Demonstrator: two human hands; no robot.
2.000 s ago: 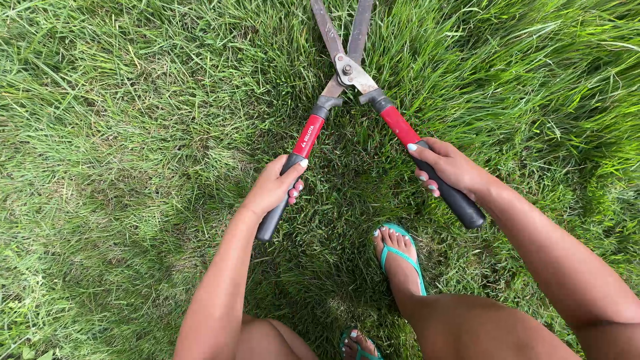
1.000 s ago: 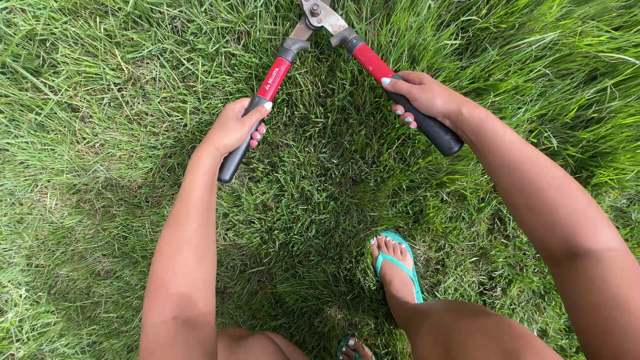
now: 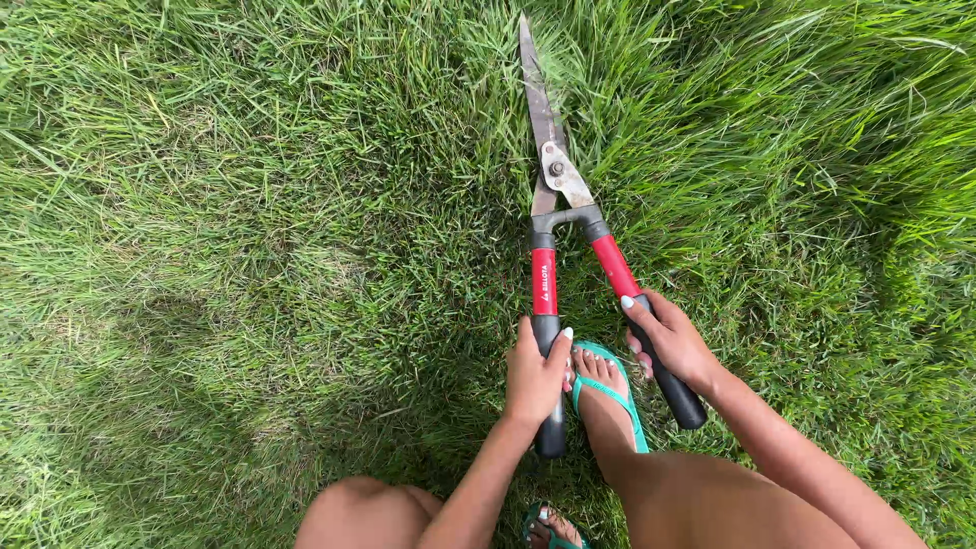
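Observation:
A pair of Bellota hedge shears (image 3: 567, 177) lies over the grass, blades pointing away from me and closed together, with the tip of one showing and the other partly hidden by grass. My left hand (image 3: 537, 374) is wrapped around the black grip of the left handle, its thumb along the inner side. Around the right handle's black grip is my right hand (image 3: 667, 339), thumb on top near the red section. The handles stand a narrow angle apart. Cut-looking blades of grass (image 3: 560, 65) lie beside the shear tips.
Long, dense grass (image 3: 823, 130) leans at the upper right. Shorter grass (image 3: 305, 252) covers the left and middle. My foot in a turquoise flip-flop (image 3: 634, 419) is between the two handles, close to my left hand. Another flip-flop (image 3: 563, 542) shows at the bottom edge.
The shears' handles have come closer together, and the blades, spread apart two seconds ago, are now closed. Both hands and the shears are nearer the foot than before.

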